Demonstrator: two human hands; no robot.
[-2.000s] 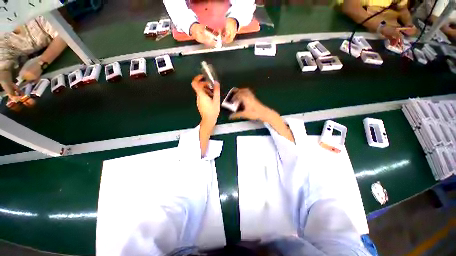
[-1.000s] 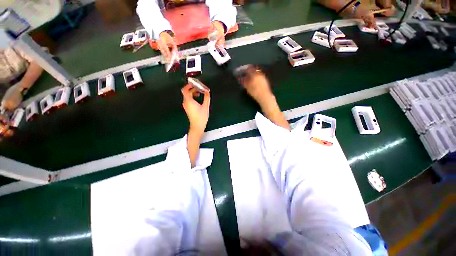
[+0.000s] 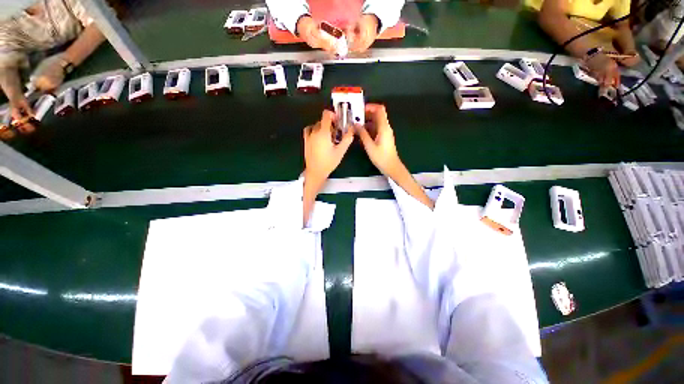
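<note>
A white device housing with an orange-red far end is held upright over the middle of the dark green belt. My left hand grips it from the left, with a thin pale and dark piece at its fingers against the housing's left side; I cannot tell if that piece is separate. My right hand holds the housing's near right edge with fingertips and thumb. The two hands nearly touch at the housing's lower end. The fingers hide that end.
Spaced housings lie along the belt's far side. Two loose housings, one with an orange edge and one flat, sit right. Stacked housings stand far right. White paper lies under my forearms. A coworker's hands hold a housing opposite.
My right hand has come back from the right to join my left at one housing. My left hand has moved right. The coworker opposite has drawn back from the belt and holds a housing.
</note>
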